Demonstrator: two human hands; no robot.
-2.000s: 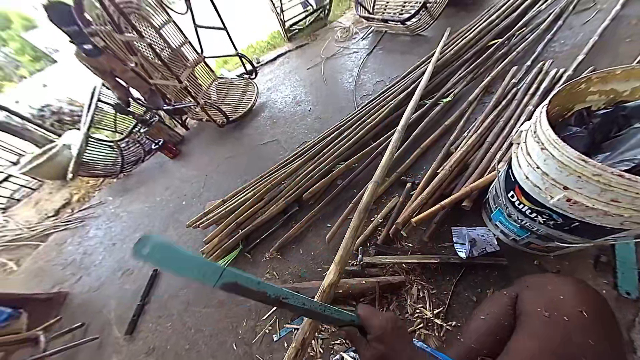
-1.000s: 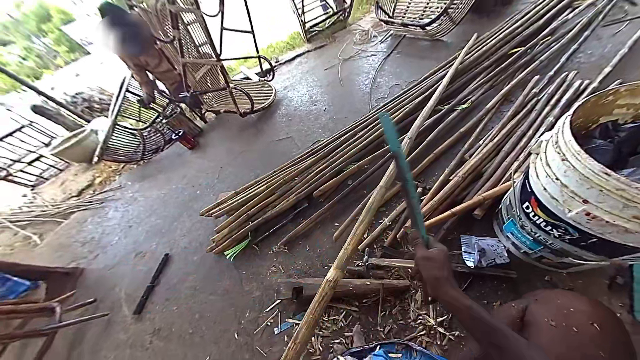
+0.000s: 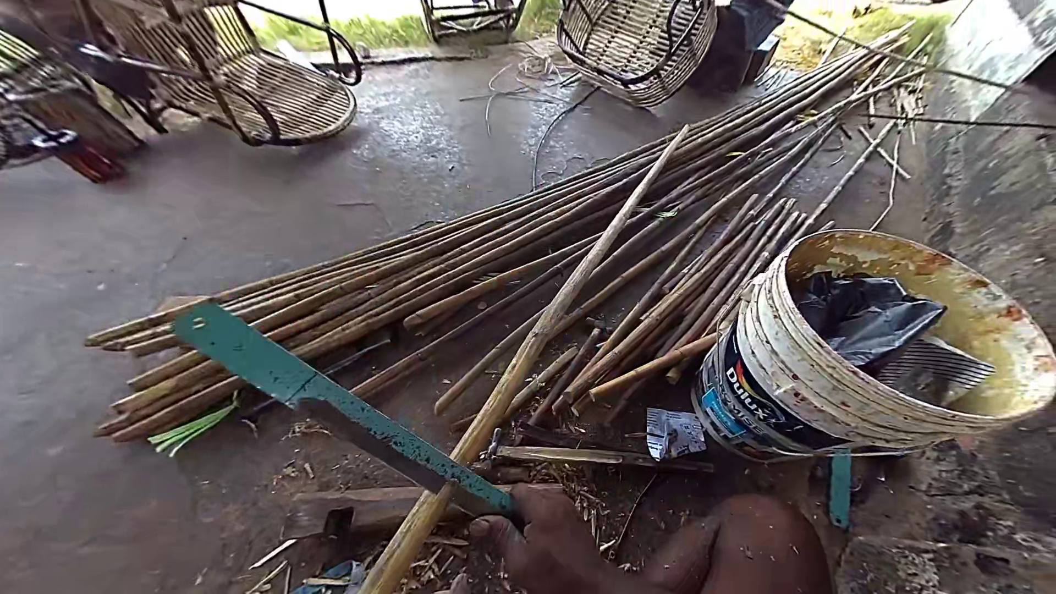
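My right hand (image 3: 549,536), at the bottom centre, is closed round the handle of a machete with a green-coated blade (image 3: 363,421). The blade points up and left and lies across a long peeled cane pole (image 3: 536,338), its edge against or just over the pole near my fist. That pole slants from the bottom edge up to the right. Its lower end is cut off by the frame. A small bit of what may be a fingertip shows at the bottom edge, too little to tell as my left hand.
A pile of long cane poles (image 3: 388,289) runs up to the right, shorter canes (image 3: 693,289) beside it. A paint bucket (image 3: 767,363) holding black plastic stands at right. Rattan chair seats (image 3: 289,91) are behind. Wood blocks (image 3: 371,503) and shavings lie before me.
The machete, raised upright one second ago, is down across the cane pole, its tip pointing left. The view has shifted, and the person at the upper left is mostly out of it.
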